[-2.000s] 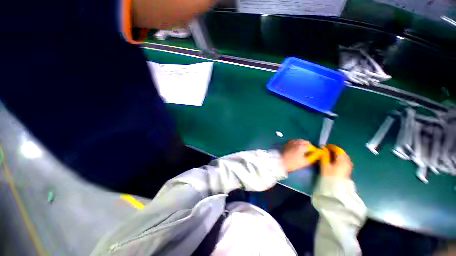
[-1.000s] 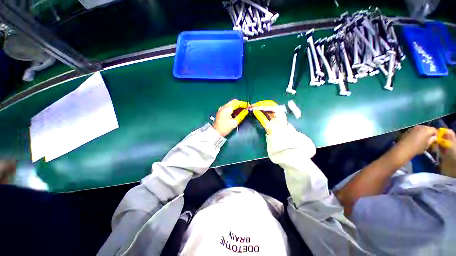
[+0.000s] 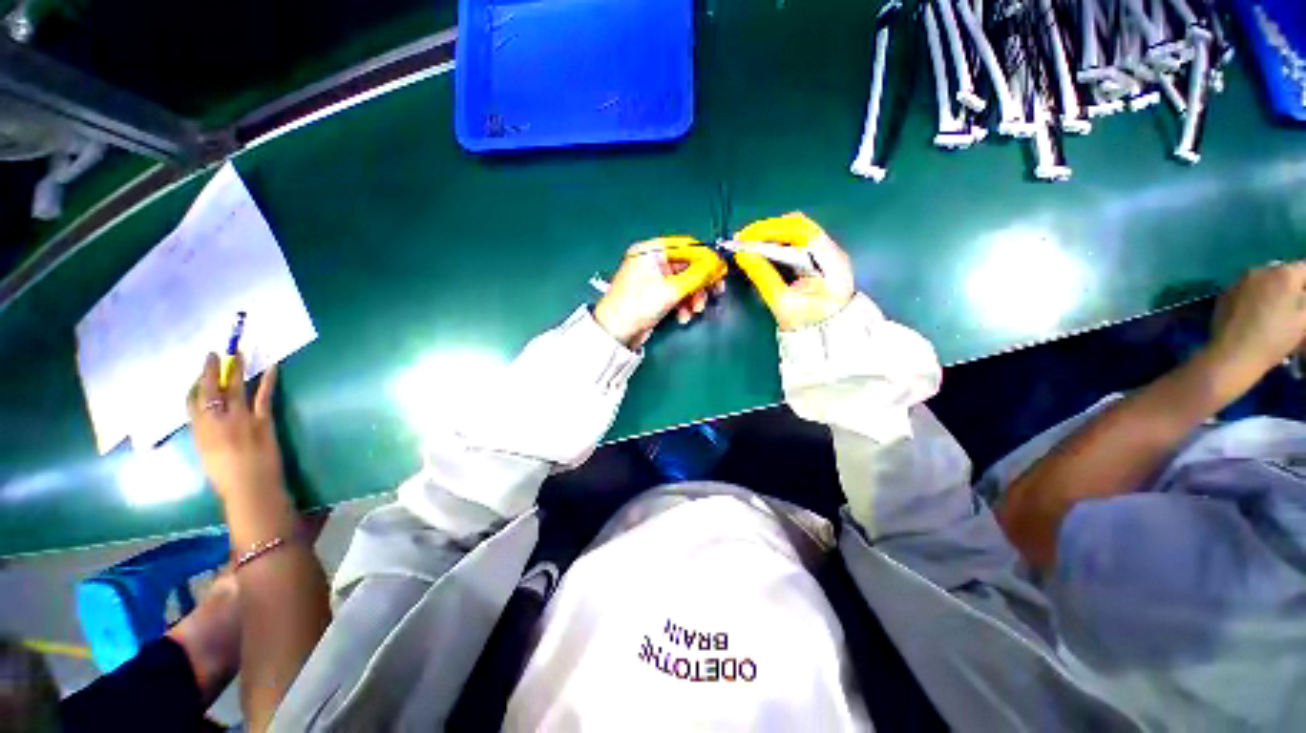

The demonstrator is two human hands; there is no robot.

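Note:
My left hand (image 3: 659, 287) and my right hand (image 3: 796, 272) meet near the middle of the green bench, with yellow finger cots on thumbs and fingertips. The right fingers hold a slim white unit (image 3: 785, 258) that points toward the left fingertips. The left fingers close on its tip or a small piece there, too small to tell. Thin black wires (image 3: 722, 208) stick up from between the fingertips. A small white piece (image 3: 599, 284) shows beside my left hand; whether it is held cannot be told.
A blue tray (image 3: 576, 72) lies ahead. A pile of white units (image 3: 1053, 72) lies at back right, near another blue tray (image 3: 1279, 50). At left another person's hand (image 3: 229, 415) holds a pen over a paper sheet (image 3: 186, 315). Another person's arm (image 3: 1160, 415) is at right.
The view has swung right and then tilted lower. Another person's hand with a pen has come over the paper at left. My hands remain together at the fingertips.

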